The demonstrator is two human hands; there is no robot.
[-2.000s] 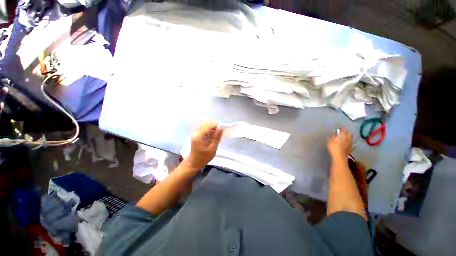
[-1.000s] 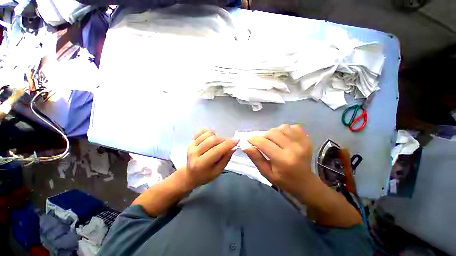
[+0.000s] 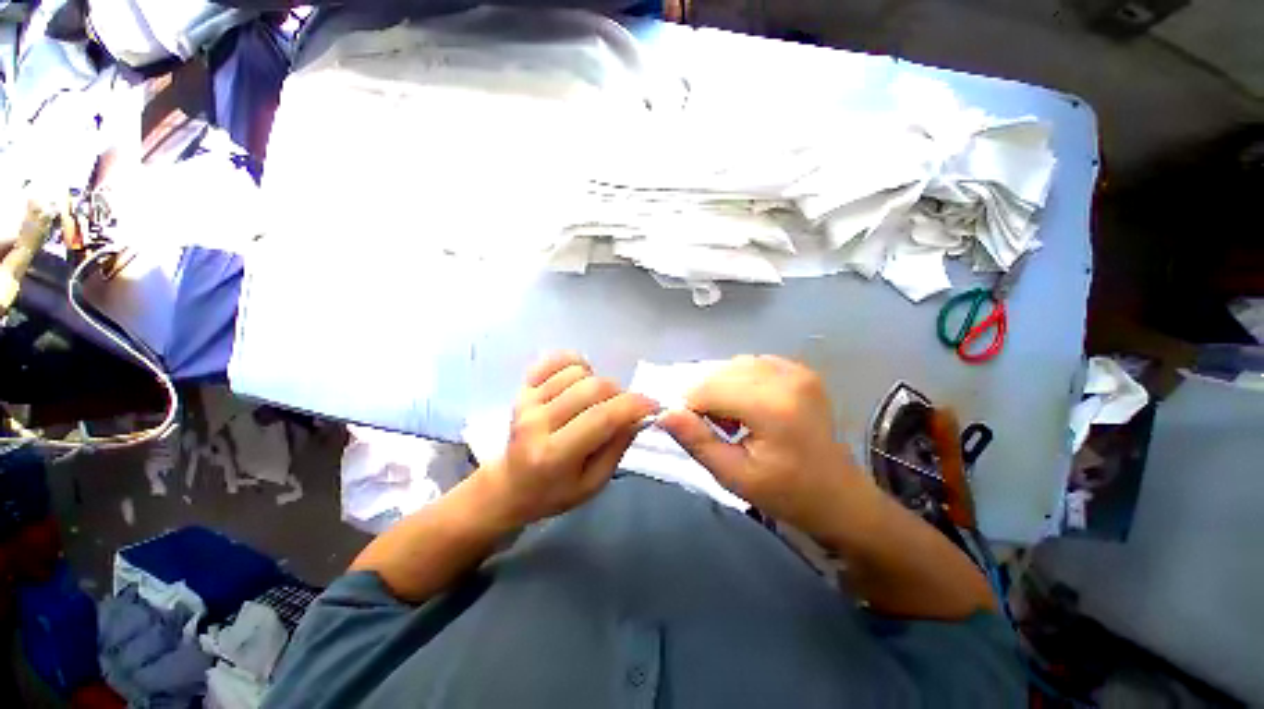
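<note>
My left hand and my right hand are close together above the table's near edge. Both pinch a white collar piece between thumb and fingers. Most of the piece is hidden by my fingers; a white part shows between and beyond the hands. The finished stack of white strips lies below the hands, against my body, partly covered by them. The iron with a brown handle stands right of my right hand, and no hand touches it.
The unpressed pile of white cloth lies across the far side of the table. Scissors with green and red handles lie at the right. Clothes and a blue crate are on the floor at left.
My right hand has left the iron at the right and come to the piece beside my left hand. Over the last second both hands stay together, with the fingers slightly shifted.
</note>
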